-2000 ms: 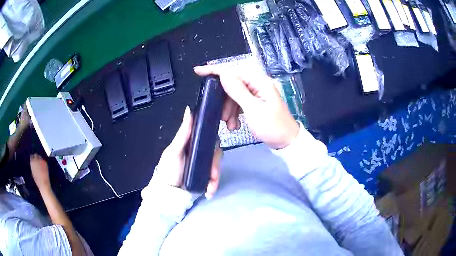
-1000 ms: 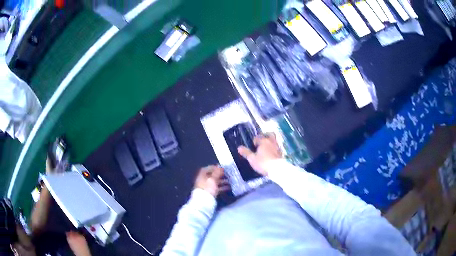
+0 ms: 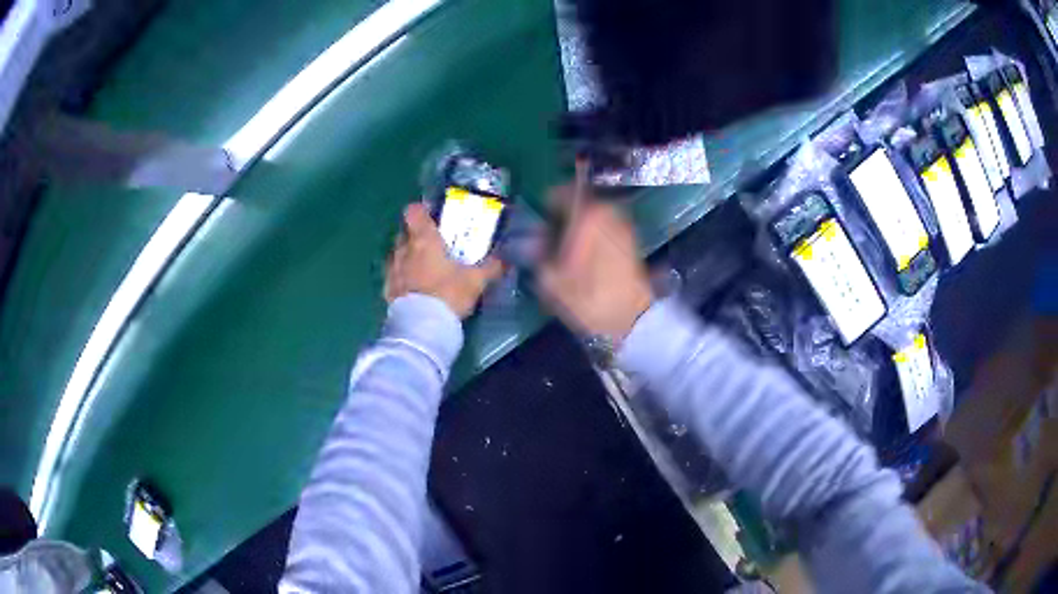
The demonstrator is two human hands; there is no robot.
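A device half-assembly point(image 3: 472, 221), with a white battery, yellow tape and dark top end, is over the green conveyor belt near the picture's middle. My left hand point(image 3: 434, 265) holds it at its lower end and left side. My right hand point(image 3: 596, 258) is just to the right, badly blurred; I cannot tell whether it holds anything. A loose clear plastic bag shows faintly between the hands.
A row of half-assemblies point(image 3: 840, 282) lies on plastic bags at the right. Bagged black parts point(image 3: 784, 348) lie beside my right forearm. Another half-assembly point(image 3: 146, 522) lies on the belt point(image 3: 279, 337) at lower left. A large dark object point(image 3: 708, 58) is at top.
The view has swung toward the belt. Both hands have left the bubble-wrap sheet and the black unit and moved out over the belt. My left hand has taken hold of a half-assembly.
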